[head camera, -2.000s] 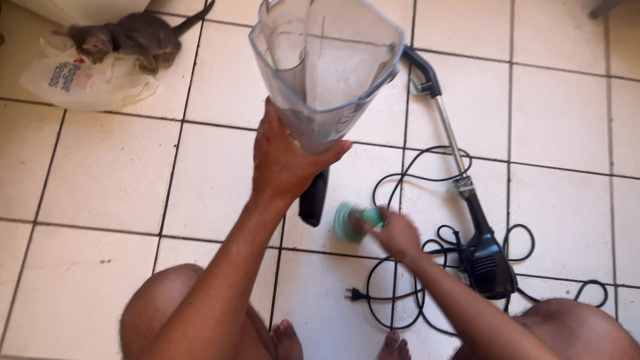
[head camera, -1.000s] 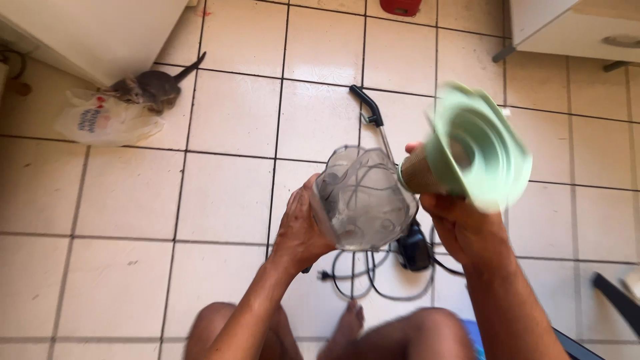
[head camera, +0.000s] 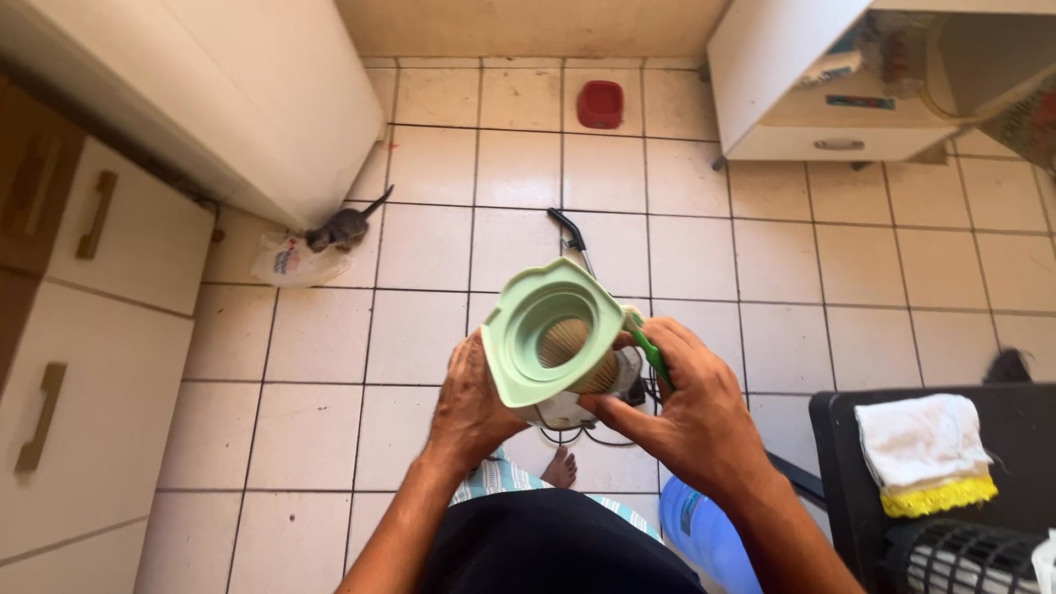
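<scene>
A pale green plastic filter holder (head camera: 520, 322) with a pleated filter (head camera: 565, 342) is between my hands, its round opening facing up. Beneath it shows part of the clear vacuum dust container (head camera: 561, 411), which my left hand (head camera: 474, 404) grips; the holder hides most of it. My right hand (head camera: 693, 404) holds the filter's side and a green-handled brush (head camera: 652, 355), its bristles near the holder's edge. Below, on the floor, lies the stick vacuum's black handle (head camera: 568, 227); its body and black cord are mostly hidden.
A kitten (head camera: 342, 229) stands by a plastic bag (head camera: 301, 262) at the left. A red bowl (head camera: 601, 105) sits near the wall. At the right are a black chair or stand (head camera: 841, 462) with a white cloth (head camera: 924, 437), and a blue water jug (head camera: 701, 528).
The green filter holder has moved from the right to over the clear container, between my hands. The view has risen and shows more of the room.
</scene>
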